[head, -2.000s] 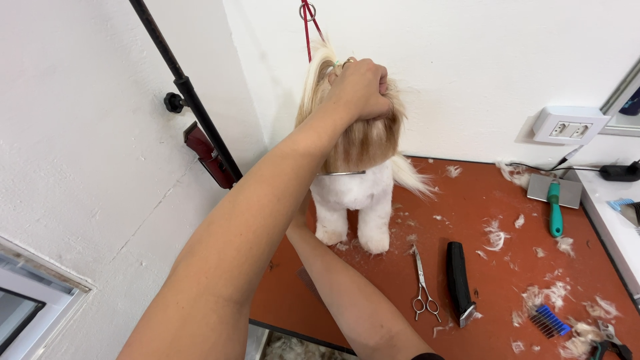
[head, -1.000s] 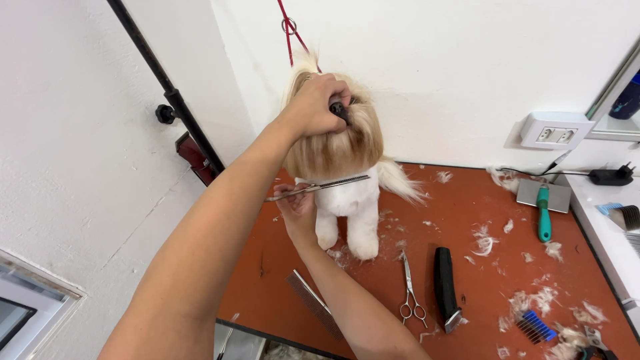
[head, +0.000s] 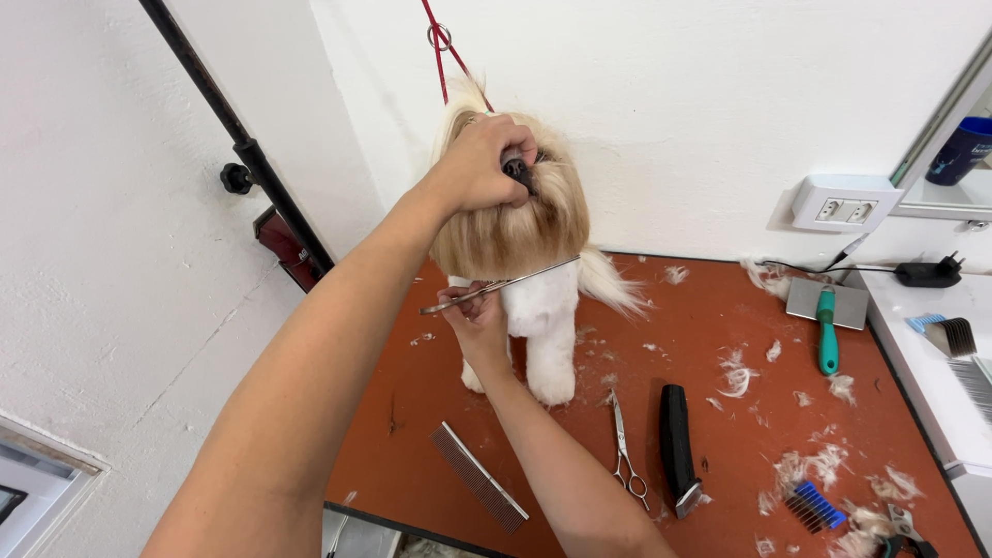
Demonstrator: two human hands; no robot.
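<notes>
A dog with long tan and cream head hair (head: pixel 508 236) and short white legs stands on the reddish-brown grooming table (head: pixel 434 457). My left hand (head: pixel 488 167) is closed around its muzzle, with the dark nose showing between thumb and fingers. My right hand (head: pixel 479 310), below the chin, holds grooming scissors (head: pixel 519 279) whose blades lie along the lower edge of the face hair. How far the blades are apart cannot be told. The dog's bushy tail (head: pixel 608 283) hangs to the right.
On the table lie a metal comb (head: pixel 480 477), second scissors (head: pixel 622 449), a black clipper (head: pixel 676 449), a slicker brush (head: pixel 828 329), a blue comb (head: pixel 815 508) and loose hair tufts (head: pixel 736 376). A red grooming loop (head: pixel 439 66) runs up from the dog; a black post (head: pixel 256 155) stands left.
My left hand has moved from the top of the head down to the muzzle. The scissors under the chin have tilted, their tips now higher.
</notes>
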